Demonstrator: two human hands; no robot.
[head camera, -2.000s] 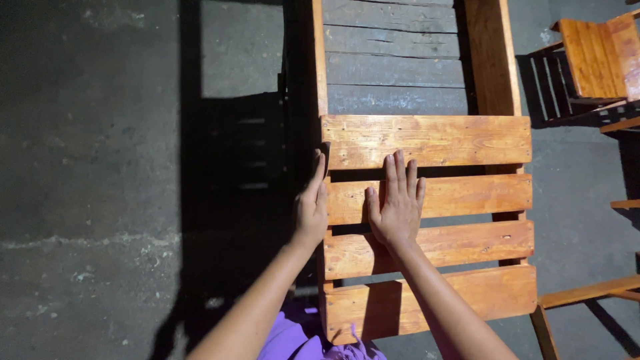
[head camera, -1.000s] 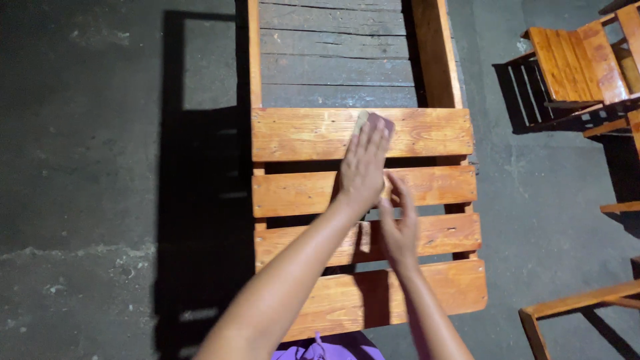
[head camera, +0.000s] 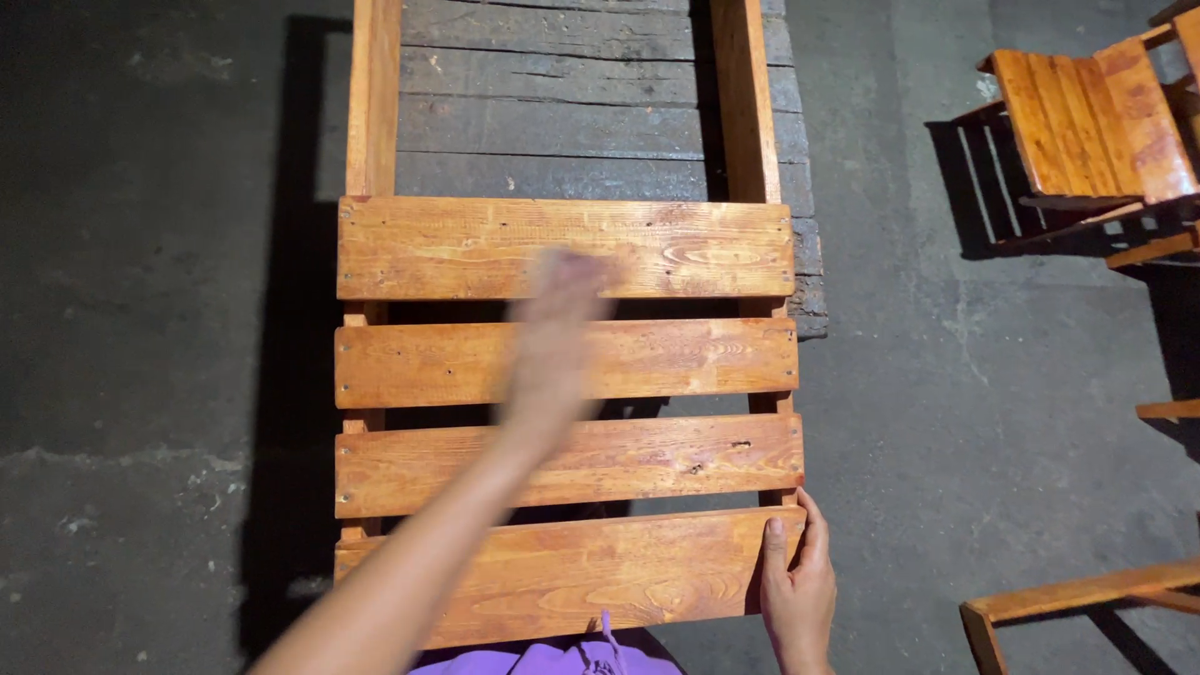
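Note:
Four orange-brown varnished slats span a wooden frame; the top slat (head camera: 450, 248) is the widest in view after the lowest slat (head camera: 581, 572). My left hand (head camera: 553, 347), blurred by motion, reaches over the upper slats. At its fingertips shows a small purplish-brown pad (head camera: 581, 270), its material unclear, over the top slat. My right hand (head camera: 799, 581) holds the right end of the lowest slat, thumb on top and fingers along the side. Two side rails (head camera: 373, 112) run away past the slats. A dark plank surface (head camera: 553, 122) lies beneath the frame.
A slatted wooden chair (head camera: 1078, 122) stands on the dark concrete floor (head camera: 900, 422) at upper right. Another wooden frame (head camera: 1078, 591) is at lower right. Purple clothing (head camera: 553, 661) touches the bottom of the view, near the lowest slat.
My left hand has moved from the frame's left edge onto the upper slats, with the small pad. My right hand has gone from the middle slats to the lowest slat's right end.

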